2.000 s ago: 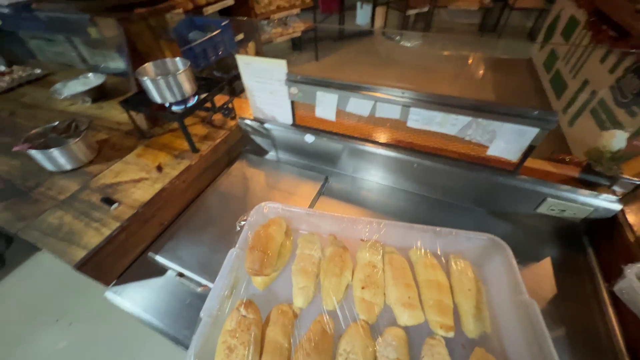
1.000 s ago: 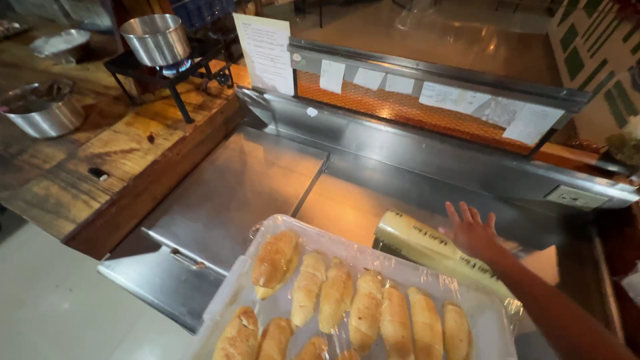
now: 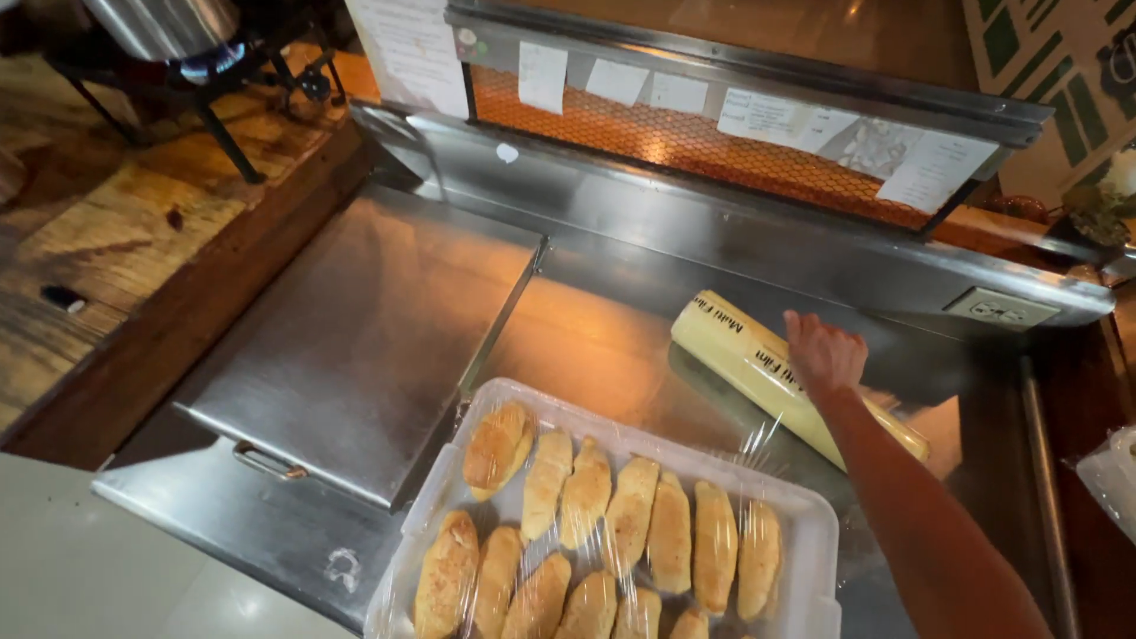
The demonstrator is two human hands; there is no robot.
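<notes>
A white plastic tray point(image 3: 812, 510) holds rows of golden baked bread rolls point(image 3: 632, 510) under clear plastic wrap, at the bottom centre. Beyond it a yellowish roll of plastic film point(image 3: 754, 364) lies slanting on the steel counter. My right hand point(image 3: 827, 355) is at the far side of this roll, fingers curled, the wrist passing over it; whether it grips anything is unclear. My left hand is out of view.
A hinged steel lid with a handle point(image 3: 271, 461) covers the counter's left part. On the wooden counter at upper left, a metal pot point(image 3: 169, 27) stands over a lit gas burner point(image 3: 213, 64). A low partition point(image 3: 745, 71) with papers runs behind; a power outlet point(image 3: 1001, 309) is at right.
The film roll and my right hand, absent two seconds ago, came into view beyond the tray. My fingers, spread one second ago, are now curled. The view has moved closer to the counter.
</notes>
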